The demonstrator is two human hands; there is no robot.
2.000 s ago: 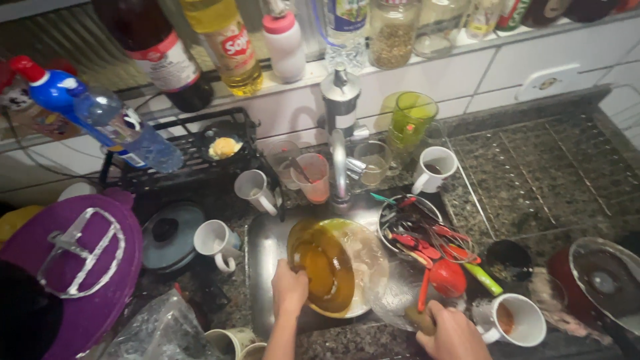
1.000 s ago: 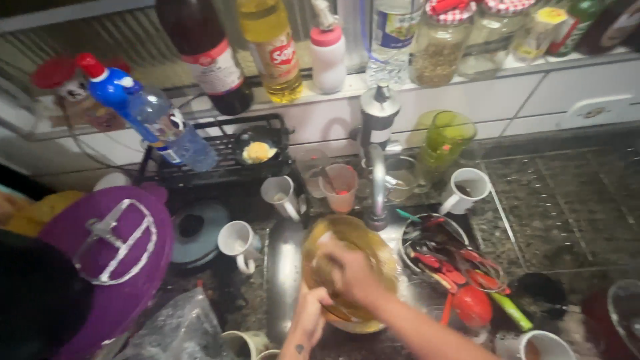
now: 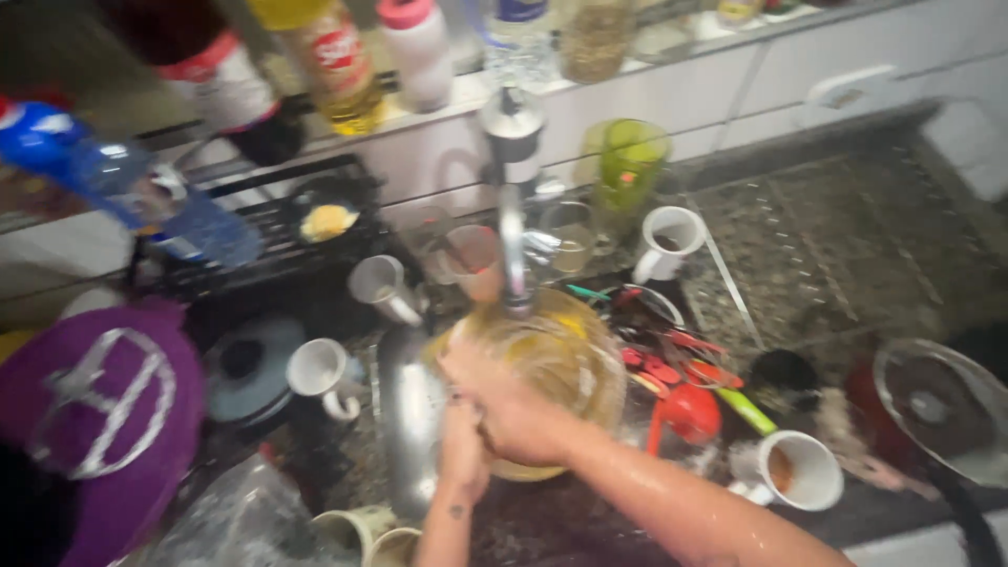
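An amber glass bowl (image 3: 567, 354) is tilted over the metal sink (image 3: 409, 425), under the faucet (image 3: 512, 236). My left hand (image 3: 463, 441) grips the bowl's near left edge. My right hand (image 3: 504, 402) crosses over to the same side and lies against the bowl beside my left hand; blur hides its fingers and whether it holds anything. Right of the bowl, a container of utensils (image 3: 646, 307) stands with a red ladle (image 3: 691, 413) and a green handle leaning out. Water seems to lie on the bowl's surface.
White mugs stand at left (image 3: 316, 368), back right (image 3: 669, 236) and front right (image 3: 803, 472). Behind are plastic cups (image 3: 472, 256) and a green glass (image 3: 630, 165). A purple lid (image 3: 169, 394) with a white beater lies left, near a plastic bag (image 3: 236, 512). A lidded pot (image 3: 929, 402) stands right.
My right hand has moved left from beside the utensils to the bowl's left side, next to my left hand. The view has shifted closer over the sink.
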